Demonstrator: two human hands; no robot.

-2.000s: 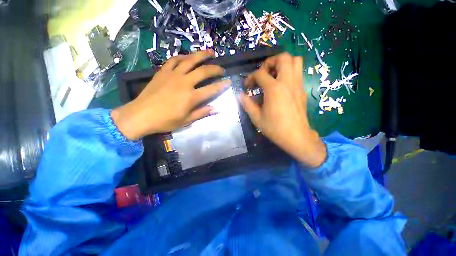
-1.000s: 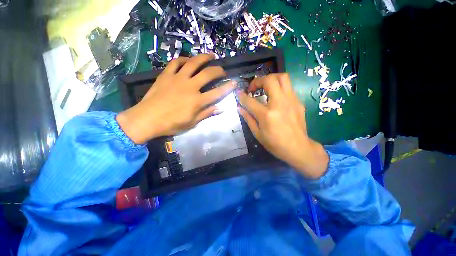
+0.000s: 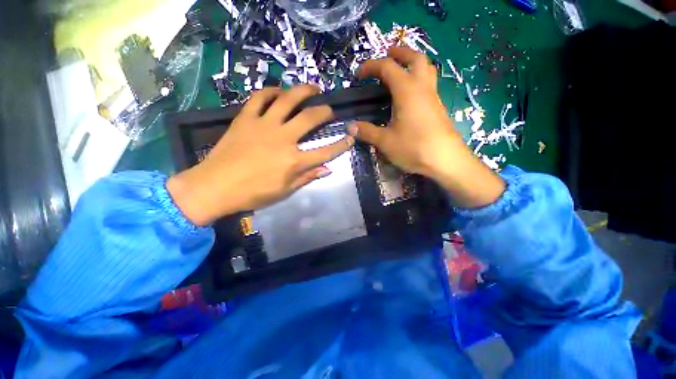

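Note:
An opened tablet in a black frame (image 3: 326, 259) lies tilted on the green mat's near edge. A shiny silver-grey battery pack (image 3: 311, 218) sits in its middle, with dark boards and metallic patches on both sides. My left hand (image 3: 263, 152) lies over the tablet's upper left part, fingers spread, index fingertip near the battery's top right corner. My right hand (image 3: 411, 122) is on the right; its thumb tip meets my left index fingertip, and its other fingers are raised and bent over the frame's far edge. I see nothing held in either hand; the thumb contact hides any tiny part.
A heap of black-and-white parts (image 3: 278, 44) and orange-and-white parts (image 3: 396, 37) lies beyond the frame. White strips (image 3: 504, 129) and dark specks lie right. White paper (image 3: 89, 152) and clear plastic bags are left. A large black object (image 3: 619, 126) stands far right. Blue bins are below the bench.
My right hand has opened from its pinch over the board and its fingers have moved up past the frame's far edge. More of the tablet's right side shows. My left hand stays almost in place.

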